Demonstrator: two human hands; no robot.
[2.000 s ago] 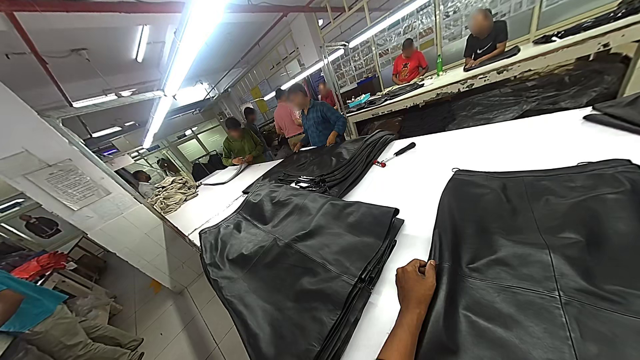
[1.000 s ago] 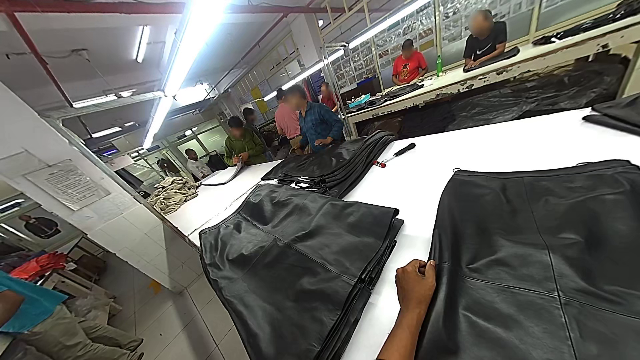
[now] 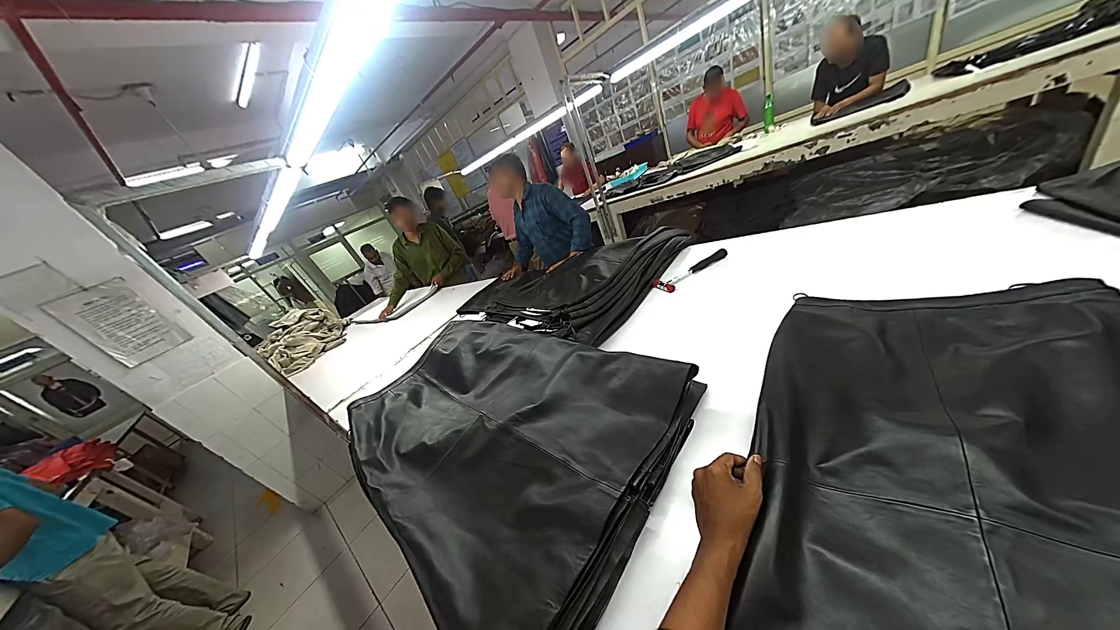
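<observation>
My left hand (image 3: pixel 728 500) pinches the left side edge of a black leather skirt (image 3: pixel 884 420) between thumb and fingers. The skirt lies flat on the white tabletop (image 3: pixel 901 245), its waistband toward the far side and its lower part cut off by the frame. To the left of my hand is a stack of similar black skirts (image 3: pixel 516 437) with layered edges. Behind it lies another pile of black leather pieces (image 3: pixel 595 271) with white tags. A tool with a black handle and a red part (image 3: pixel 691 269) rests beside that pile. My right hand is out of view.
Folded black material (image 3: pixel 1081 197) lies at the table's far right. A beige cloth heap (image 3: pixel 302 341) sits at its far left end. Several people stand at the tables beyond, one in a blue shirt (image 3: pixel 547 219) by the far pile. A tiled pillar (image 3: pixel 210 402) stands left.
The person in the blue shirt has shifted, and now has hands on the far black pile, which lay further left two seconds ago. My left hand keeps its place on the skirt edge.
</observation>
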